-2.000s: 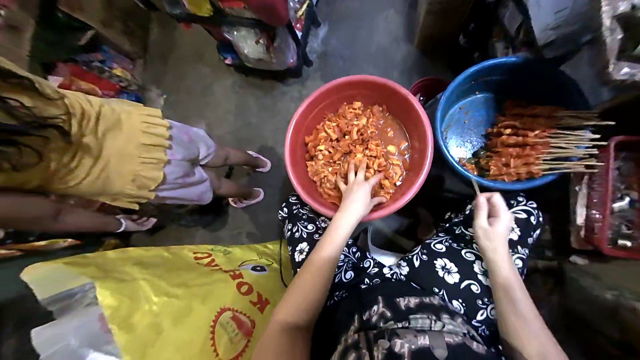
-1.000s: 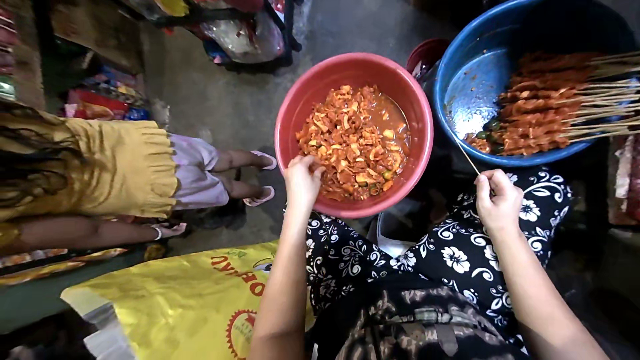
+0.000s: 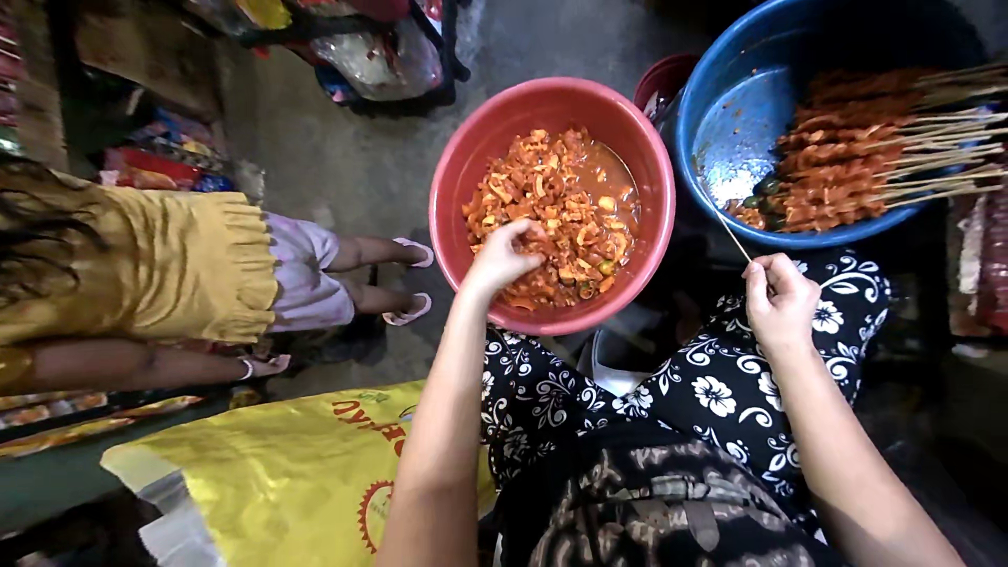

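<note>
A red plastic basin (image 3: 551,90) holds marinated meat pieces (image 3: 551,197) in reddish sauce. My left hand (image 3: 508,256) reaches over its near left part, fingertips curled at the pieces; whether a piece is between them is hidden. On the right, my right hand (image 3: 780,295) pinches a thin bamboo skewer (image 3: 734,236) that points up and left past the rim of a blue plastic basin (image 3: 701,165). No meat shows on this skewer. Several loaded meat skewers (image 3: 843,165) lie side by side in the blue basin, their bare ends sticking out over its right side.
A person in a yellow top (image 3: 181,264) stands at the left. A large yellow sack (image 3: 291,465) lies by my left arm. Plastic-wrapped goods (image 3: 386,63) are beyond the red basin, and a small red container (image 3: 665,79) sits between the two basins. Patterned cloth (image 3: 709,386) covers my legs.
My left hand, spread over the meat two seconds ago, moved to the basin's left edge and is now back over the meat with curled fingers. My right hand still holds the skewer.
</note>
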